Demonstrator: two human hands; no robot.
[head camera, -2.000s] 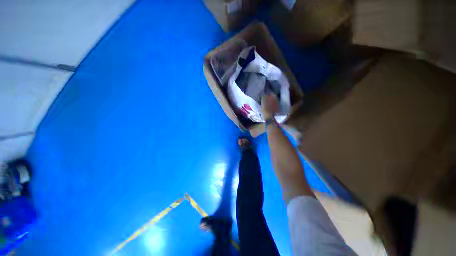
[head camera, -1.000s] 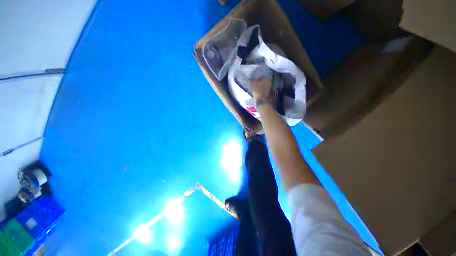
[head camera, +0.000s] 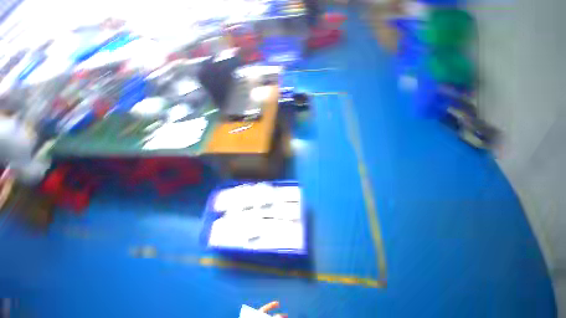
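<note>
The frame is strongly blurred. At the bottom edge, just left of the middle, a few fingertips of a hand (head camera: 272, 307) show, most likely my right hand. A small white, flat-looking thing (head camera: 251, 312) lies against the fingers and seems held by them. The rest of the hand and of the thing is cut off by the edge. My left hand is not in view.
A blue crate (head camera: 306, 217) with white contents stands on the blue floor ahead, by yellow lines. Behind it is a green-topped bench (head camera: 93, 144) with an orange-brown end (head camera: 239, 138). Red stools (head camera: 68, 186) are beneath. A person is at far left. Green and blue containers (head camera: 450, 46) stand upper right.
The view has swung away from the carton with the white bag to the benches and the crate. The hand has left the bag and now shows only at the bottom edge with a white thing.
</note>
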